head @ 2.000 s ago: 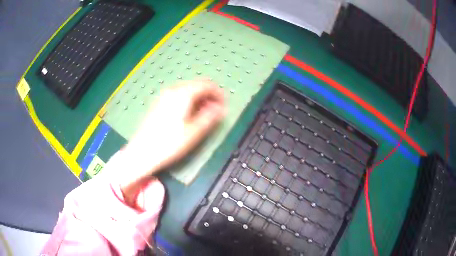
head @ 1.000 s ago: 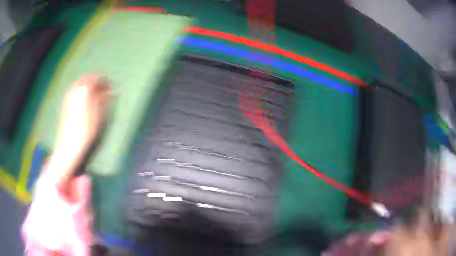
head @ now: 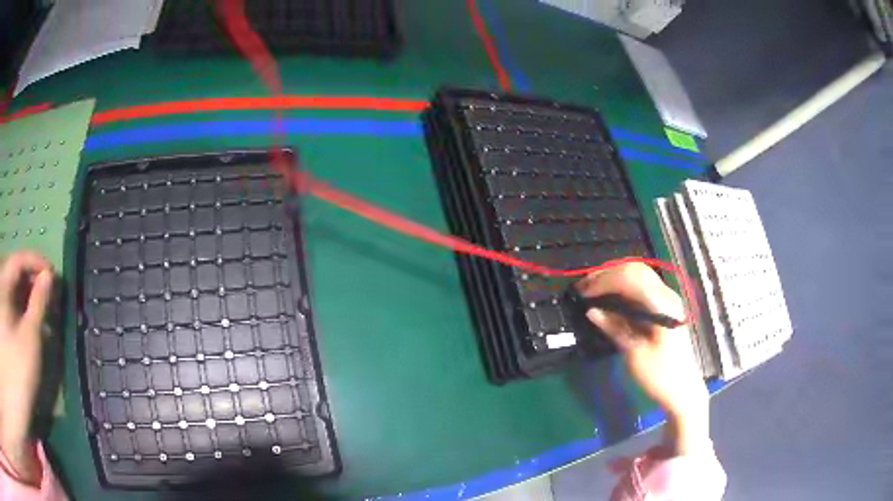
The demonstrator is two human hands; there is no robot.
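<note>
My right hand [head: 636, 303] holds a black pen tool [head: 632, 311] over the near part of the right-hand tray stack [head: 573, 205]. The tool's tip points left at the pockets; whether a part is on it is too small to tell. A red hose [head: 411, 230] runs from the tool's rear across the bench. My left hand [head: 22, 313] is at the left edge, cut off, over the near side of the green component sheet [head: 29, 176]. Its thumb and finger are close together; whether they pinch a part cannot be seen. The centre tray [head: 201, 323] lies between the hands.
A stack of white sheets [head: 734, 264] stands right of my right hand at the bench edge. A rear tray stack [head: 284, 27] and papers [head: 83, 34] lie at the back. Red tape [head: 352, 103] and blue tape [head: 362, 128] cross behind the centre tray.
The view has swung right, bringing the right-hand stack and white sheets into full view. My right hand, absent at first and blurred at the lower right later, is now over the right-hand stack.
</note>
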